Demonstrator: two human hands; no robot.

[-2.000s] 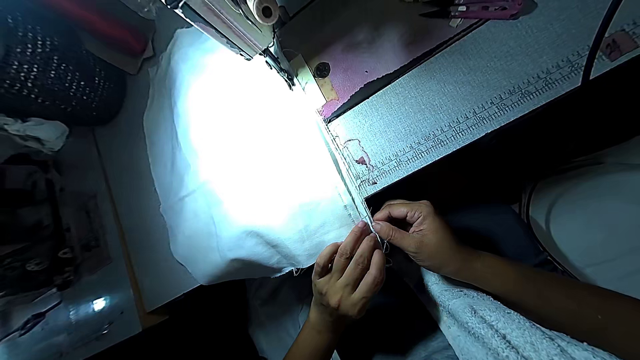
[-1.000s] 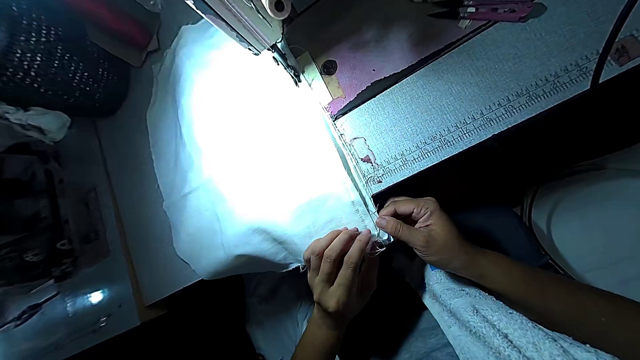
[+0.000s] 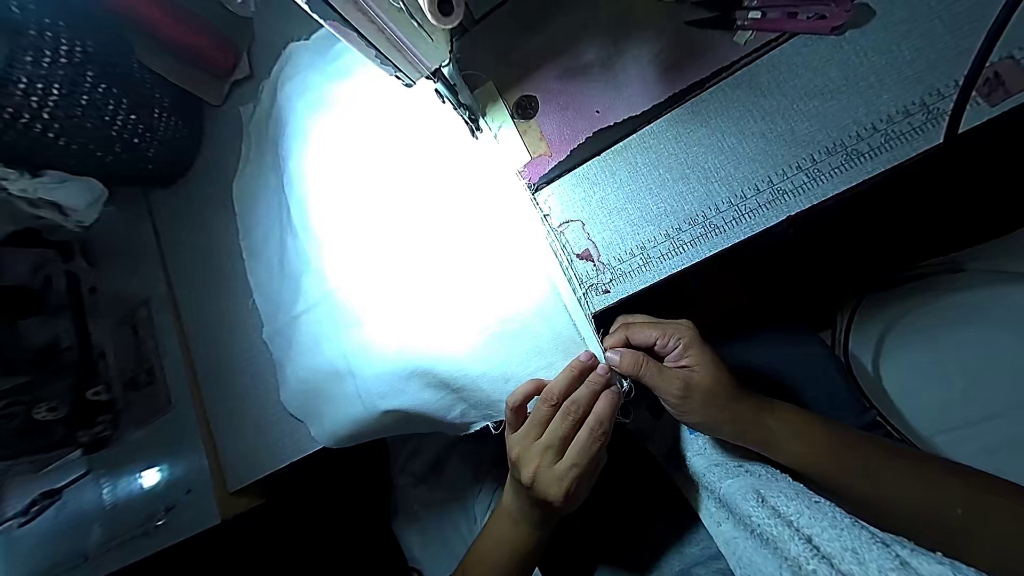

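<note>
White fabric (image 3: 320,352) lies over the sewing table, its middle washed out by the lamp and its right edge running as a narrow strip from the presser foot (image 3: 472,120) toward me. At the near corner of that edge, my left hand (image 3: 564,436) has its fingertips on the fabric, with the thumb hidden. My right hand (image 3: 676,372) pinches the strip between thumb and forefinger, just right of the left fingertips. Loose threads hang below the fingers. The sewing machine head (image 3: 392,32) stands above the far end of the strip.
Pink-handled thread snips (image 3: 792,16) lie at the back right. A printed ruler scale (image 3: 744,204) runs along the table's front edge. A dark perforated basket (image 3: 88,96) stands at far left, near a white crumpled cloth (image 3: 56,196). A white towel (image 3: 784,512) hangs below my right forearm.
My left fingers have straightened and lie along the fabric's edge, where they were more bent two seconds ago. The right hand keeps its pinch at nearly the same place.
</note>
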